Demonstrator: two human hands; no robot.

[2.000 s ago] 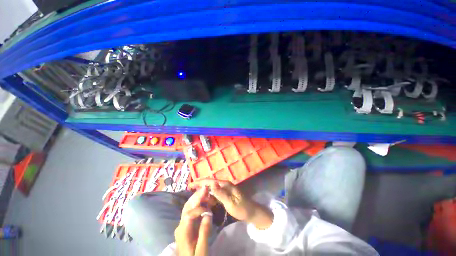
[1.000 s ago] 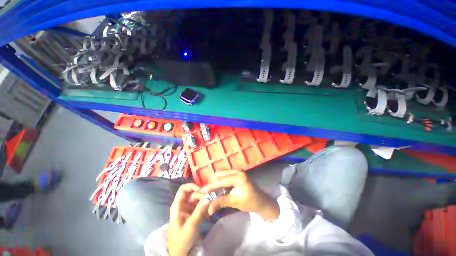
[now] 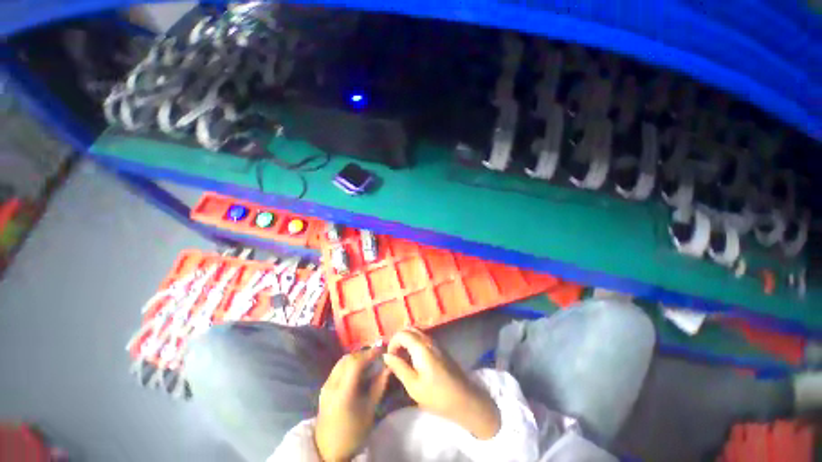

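My left hand [image 3: 350, 401] and my right hand [image 3: 437, 379] meet at the fingertips over my lap. They hold a smartwatch between them, mostly hidden by the fingers; only a small pale bit [image 3: 382, 349] shows. Just beyond the hands lies the orange-red receiving tray [image 3: 406, 289], tilted against the shelf, with several closed watches [image 3: 369, 245] in its upper left pockets and empty pockets elsewhere. The orange-red supply tray [image 3: 185, 263] lies beside my left leg, with open pale straps [image 3: 212, 298] in long rows, ends overhanging.
A blue-edged green shelf [image 3: 451, 203] crosses ahead, bearing a single square watch [image 3: 354, 178], a cable [image 3: 293, 171], a black box [image 3: 365, 135] with a blue light and rows of strapped watches [image 3: 595, 162]. Lit round watches [image 3: 264, 219] sit below. My knees flank the hands.
The view has tilted and shifted. The hands stay together; the watch visible between them a second ago is now mostly covered. The person's leg at far left is gone from view.
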